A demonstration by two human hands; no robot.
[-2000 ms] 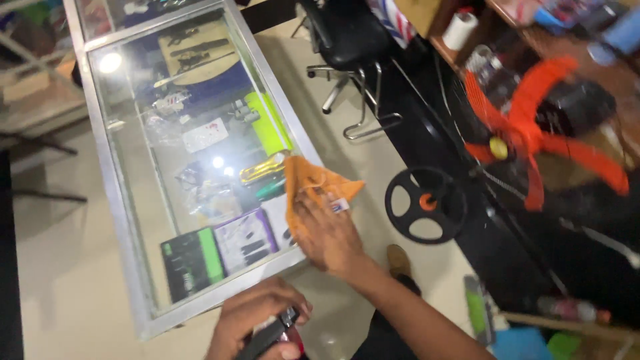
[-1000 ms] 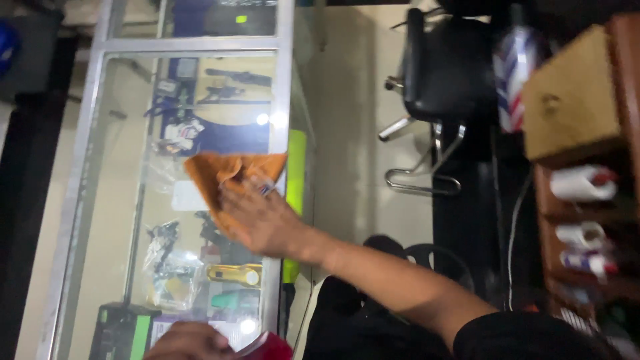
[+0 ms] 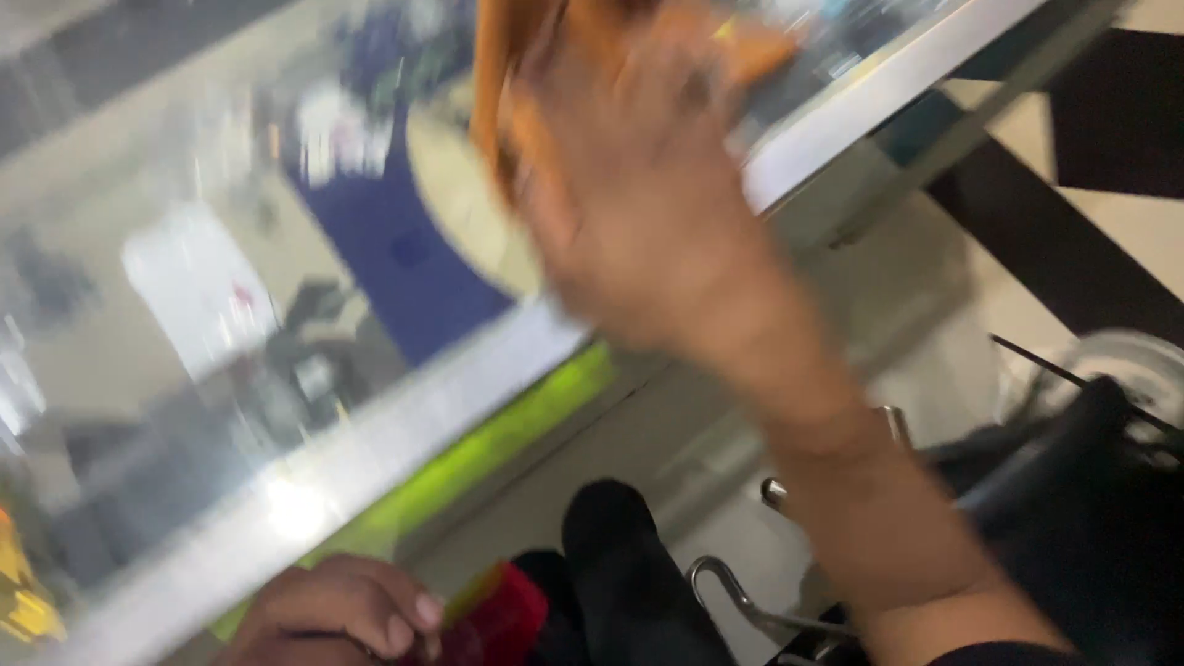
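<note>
Blurred by motion, my right hand (image 3: 647,185) presses an orange cloth (image 3: 504,102) on the glass top of a display case (image 3: 444,388), close to its metal edge. My left hand (image 3: 342,606) is at the bottom, beside the case's near edge, with its fingers closed around a red object (image 3: 495,615); what it is cannot be told. Under the glass lie a white card or packet (image 3: 199,287), a blue piece with a pale round part (image 3: 398,250), and a yellow item (image 3: 23,592) at the far left.
A bright green strip (image 3: 481,462) runs along the side of the case below the metal edge. At the lower right stands a black chair (image 3: 1091,527) with a bent metal footrest (image 3: 731,592). The floor (image 3: 1119,240) has pale and dark areas.
The view has turned and come closer to the case. My right hand, with the orange cloth, has moved along the glass top. My left hand still has the red object.
</note>
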